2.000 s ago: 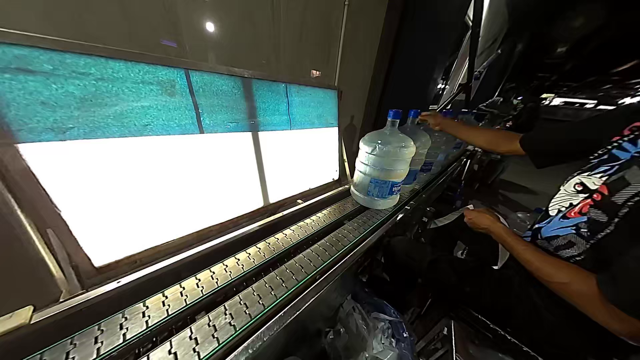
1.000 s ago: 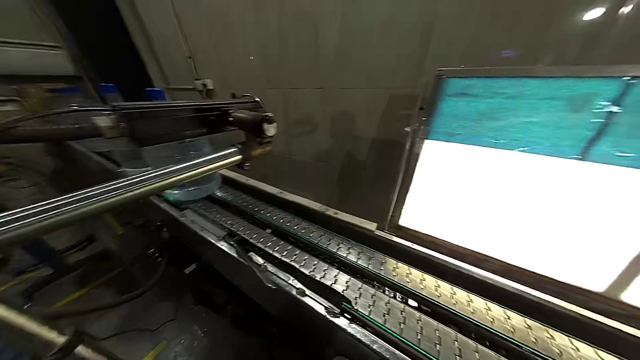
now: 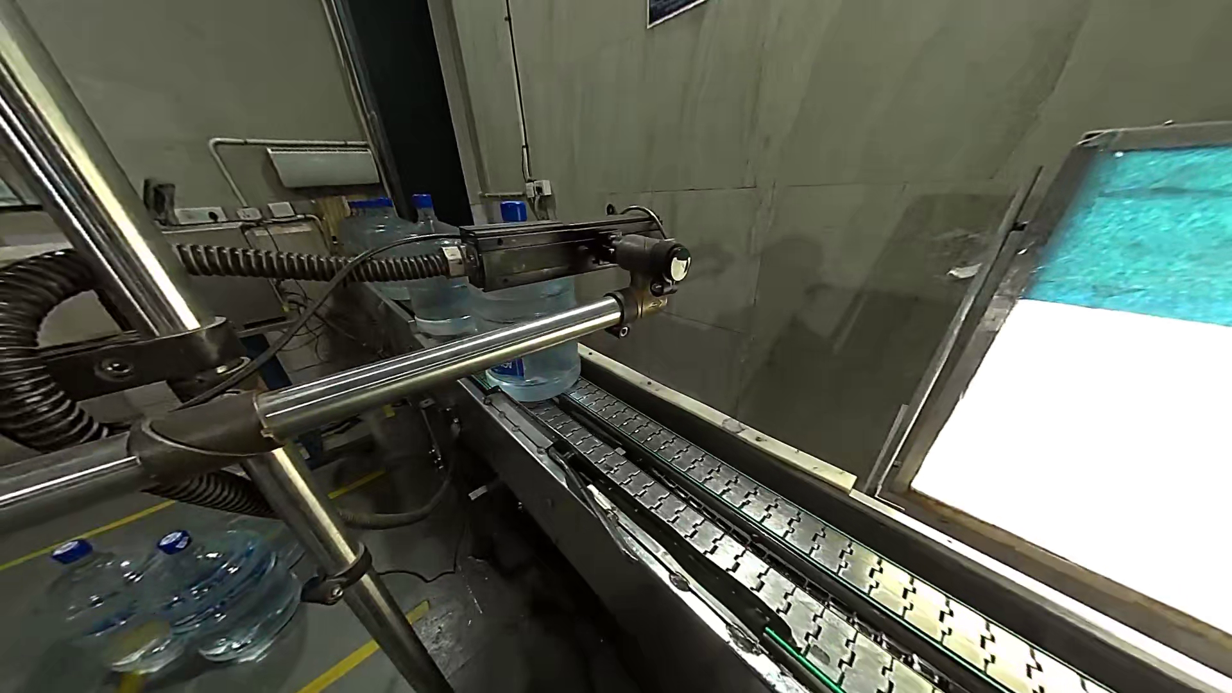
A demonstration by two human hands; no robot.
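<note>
Neither of my hands is in the head view. A large clear water bottle with a blue cap [image 3: 539,371] stands upright on the slatted chain conveyor [image 3: 731,549], partly hidden behind a steel rod and a black device. Behind it on the same line stands another capped water bottle [image 3: 443,308], and more are partly visible farther back. The black print head or sensor unit [image 3: 549,252] is fixed over the conveyor, with a ribbed black hose [image 3: 318,265] running to it.
A clamped steel tube frame [image 3: 443,366] crosses at the left. Several capped water bottles [image 3: 231,587] stand on the floor at lower left, near yellow lines [image 3: 361,664]. A framed lit panel [image 3: 1088,433], white and teal, leans at the right beside the conveyor. A grey wall [image 3: 818,192] rises behind.
The view has swung far to the left, away from the person in a printed shirt whose hand was by the bottles two seconds ago. The steel frame and floor bottles now show.
</note>
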